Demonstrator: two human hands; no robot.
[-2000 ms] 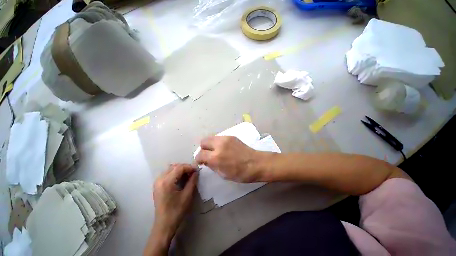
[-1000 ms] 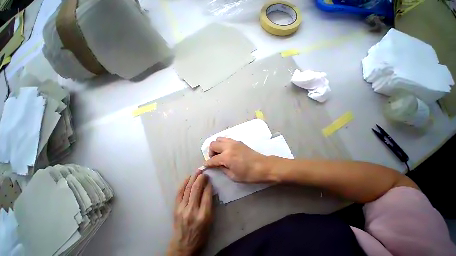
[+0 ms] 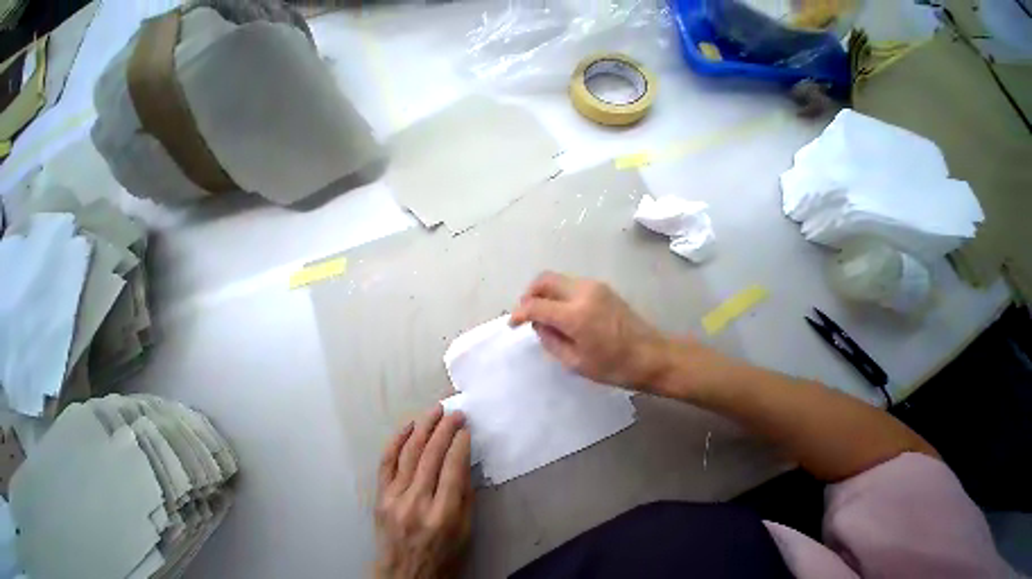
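A white backing piece (image 3: 538,413) with notched corners lies on the grey work sheet (image 3: 385,339) in front of me. A thin grey edge shows under its lower left side. My right hand (image 3: 588,328) is at the piece's upper edge, thumb and fingertips pinched on it. My left hand (image 3: 427,486) lies at the piece's left side, fingers together, fingertips on its left corner. Whether a whole grey-beige panel lies underneath is hidden.
Stacks of grey-beige panels (image 3: 91,486) and white pieces (image 3: 36,305) stand left, a tied bundle (image 3: 260,113) behind. A crumpled white wad (image 3: 679,224), tape roll (image 3: 612,88), white stack (image 3: 877,187), glue bottle (image 3: 883,275), black snips (image 3: 846,345) and blue tray (image 3: 758,62) lie right and back.
My right hand has moved from the piece's left edge up and right to its upper edge. My left hand has stayed by the left side. The camera view has shifted slightly.
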